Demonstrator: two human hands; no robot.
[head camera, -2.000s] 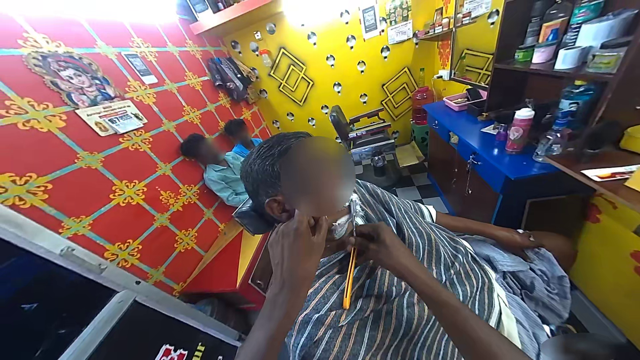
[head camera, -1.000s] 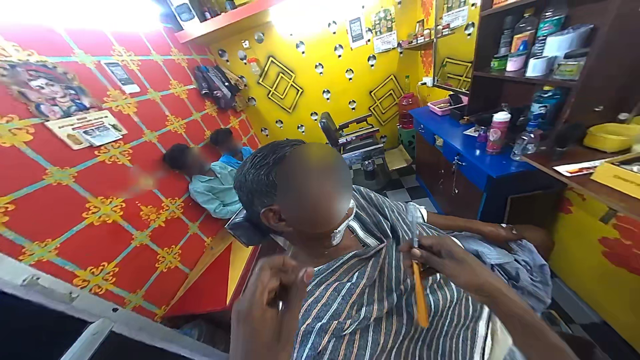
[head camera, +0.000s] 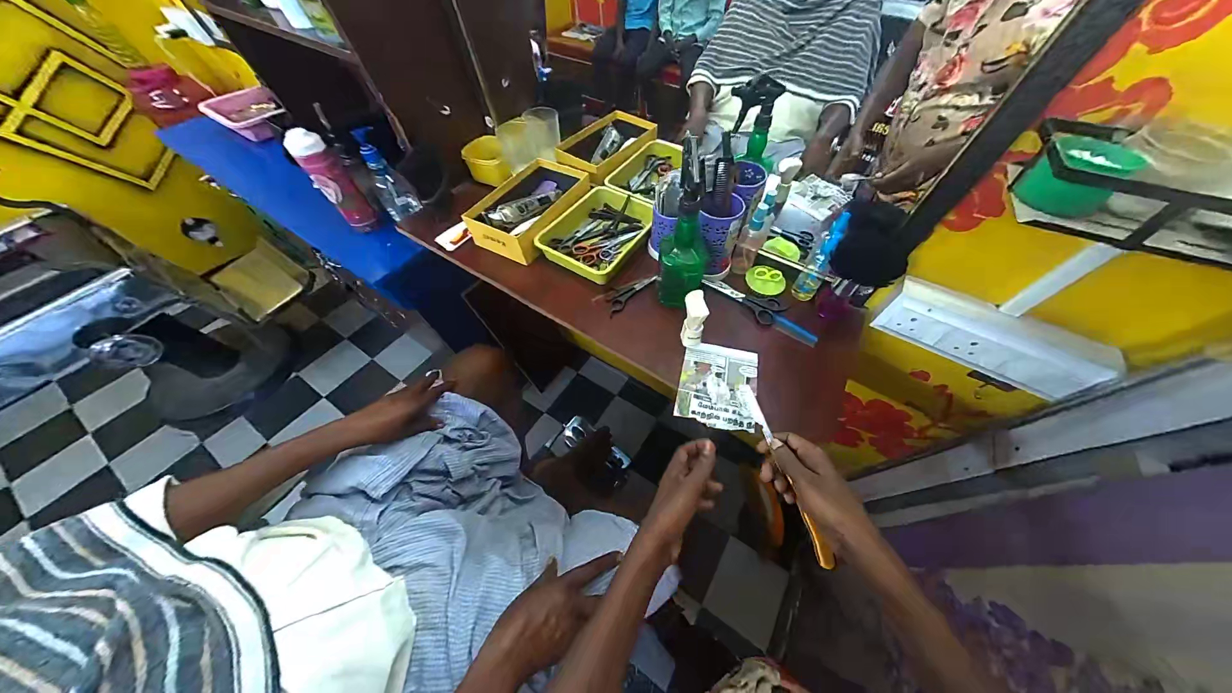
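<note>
My right hand (head camera: 808, 476) holds a straight razor with an orange handle (head camera: 813, 529); white foam coats its blade, which lies over a piece of newspaper (head camera: 717, 385) at the counter's front edge. White foam also lies on the paper. My left hand (head camera: 688, 486) is raised just left of the razor, its fingers curled close together; whether they pinch anything cannot be told. Behind the paper stand a small white bottle (head camera: 694, 316) and a green spray bottle (head camera: 682, 255). A comb and scissors (head camera: 746, 300) lie beside them.
On the brown counter (head camera: 616, 313) sit a yellow basket of scissors (head camera: 595, 236), a yellow box (head camera: 525, 212) and purple holders with combs. A mirror rises behind. At the lower left a seated person in a striped cape (head camera: 125, 597) rests their hands on their lap.
The view has swung right and down from the seated person's head to the counter. My right hand has moved the razor from beside the person's face to over the newspaper.
</note>
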